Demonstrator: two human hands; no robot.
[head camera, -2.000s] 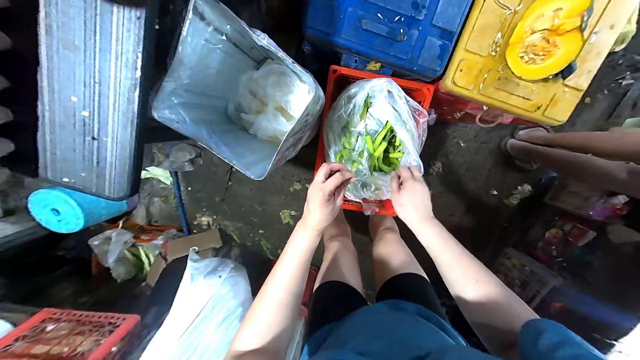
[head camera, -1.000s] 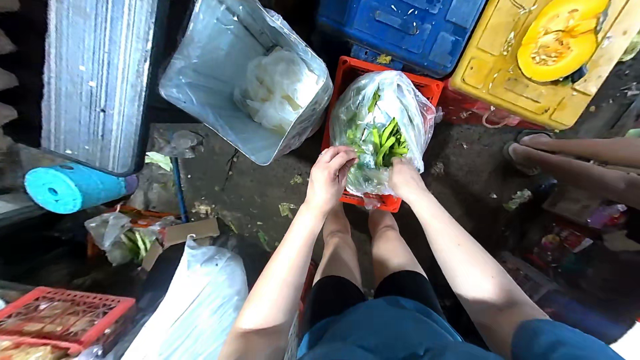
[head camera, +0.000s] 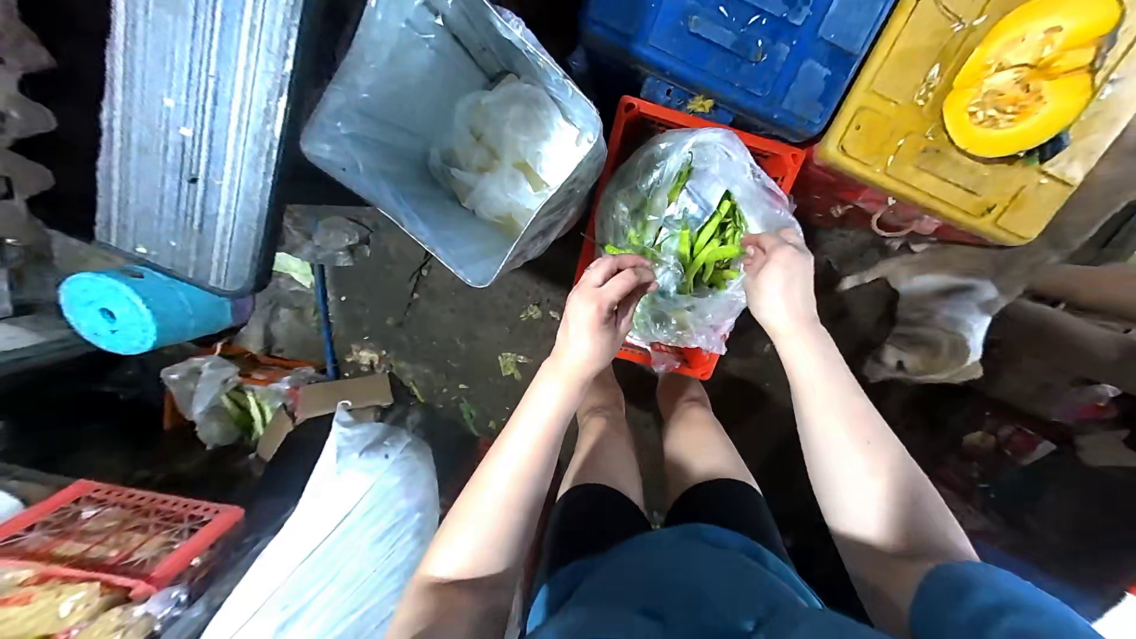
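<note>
A clear plastic bag (head camera: 692, 311) lies open in a red plastic crate (head camera: 763, 151) in front of the person's feet. Green chili peppers (head camera: 710, 244) show inside it. At the bag's left edge is my left hand (head camera: 608, 297), fingers bent with thumb and fingertips close together; whether it pinches the plastic or a pepper is unclear. My right hand (head camera: 781, 275) is at the bag's right side, its fingers curled at the plastic rim beside the peppers. What its fingertips hold is too small to tell.
A grey square bin (head camera: 390, 169) holding plastic bags stands left of the crate. Beyond are a blue lid (head camera: 737, 53) and a yellow lid (head camera: 941, 115) bearing cut pumpkin (head camera: 1029, 80). A cat (head camera: 941, 311) is on the right, near a person's legs. White sack (head camera: 355, 532) lower left.
A cat has come into view on the right, where a person's sandalled feet showed before. The hands have moved somewhat farther apart over the bag.
</note>
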